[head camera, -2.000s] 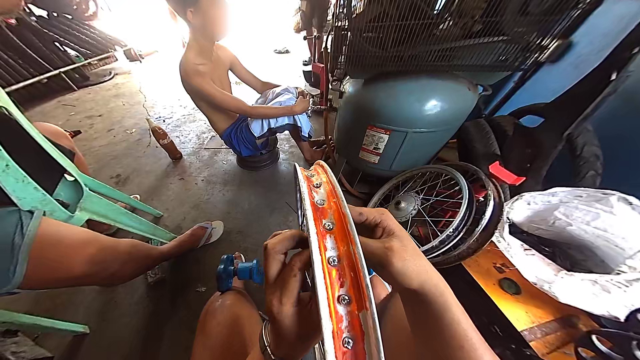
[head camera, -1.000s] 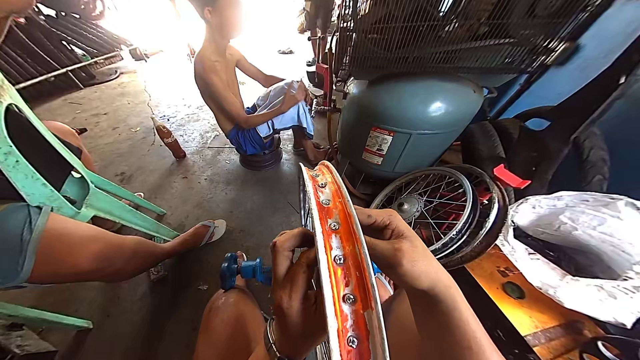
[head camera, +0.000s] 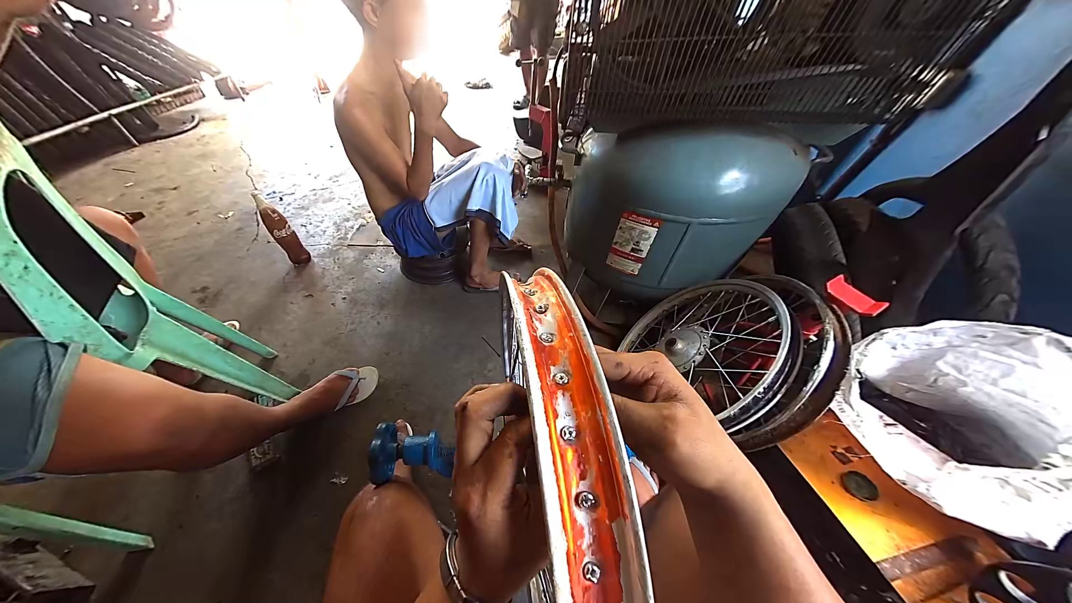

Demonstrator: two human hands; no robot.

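Observation:
A spoked wheel's metal rim (head camera: 578, 452) stands upright between my hands, its orange-stained inner channel facing me with several spoke nipples along it. My left hand (head camera: 494, 477), a metal band at its wrist, is bent at the rim's left side. My right hand (head camera: 662, 410) is at the right side, its fingertips hidden behind the rim edge. Both hands are closed around the spoke area, though what the fingers pinch is hidden. A blue metal clamp or stand part with a round knob (head camera: 410, 452) shows just left of my left hand.
Spoked wheels (head camera: 712, 352) lie beyond my right hand, beside a grey-green tank (head camera: 687, 201). A white sack (head camera: 963, 419) sits at the right by an orange surface (head camera: 846, 494). One person (head camera: 377, 134) sits ahead near a bottle (head camera: 281, 230); another's leg and a green chair (head camera: 142, 327) are left.
The seated person's hands have risen from the cloth on the lap to near the chin. My hands stay at the same part of the rim.

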